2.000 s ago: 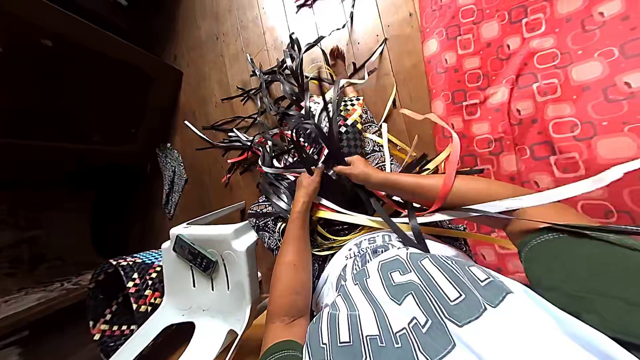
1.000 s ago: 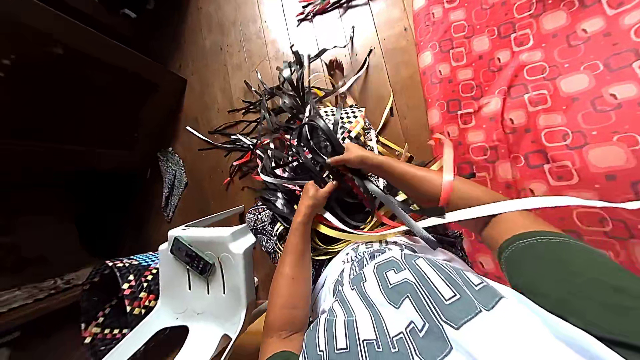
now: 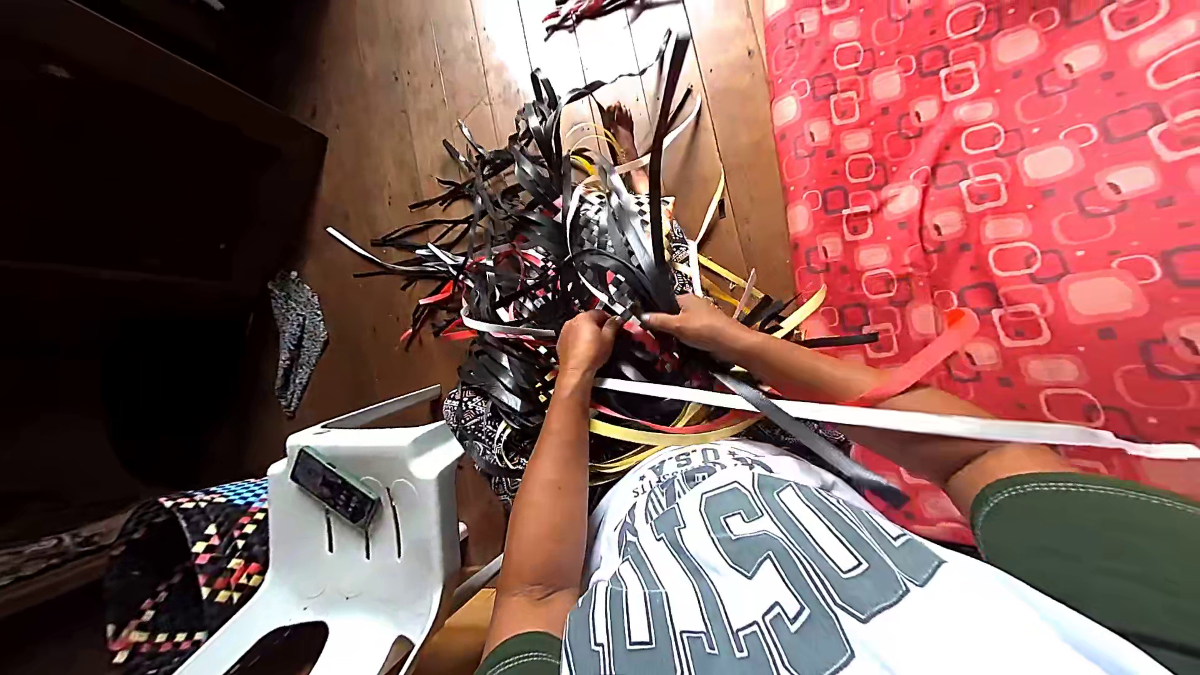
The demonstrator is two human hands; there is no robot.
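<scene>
My left hand [image 3: 588, 341] pinches the woven black-and-white plastic strips at the near side of a half-woven piece [image 3: 600, 220] on my lap. Close to its right, my right hand [image 3: 698, 323] grips black strips [image 3: 659, 187] at the same weave, with long ends standing up past the fingers. Loose black strips [image 3: 534, 178] spread away in a tangle. Yellow strips [image 3: 675, 434] curve below my hands. A long white strip [image 3: 844, 410] runs right across my right forearm, and a grey strip [image 3: 806, 436] slants beneath that arm. The fingertips partly hide the crossing they hold.
A white plastic chair [image 3: 375, 562] with a mobile phone [image 3: 335, 487] on it stands at lower left, beside a checkered woven basket [image 3: 202, 562]. A patterned cloth [image 3: 298, 337] lies on the wooden floor [image 3: 394, 94]. A red patterned sheet [image 3: 1012, 206] covers the right side.
Black strips near my right hand now stand upright, pointing away from me. Both hands stay close together at the weave.
</scene>
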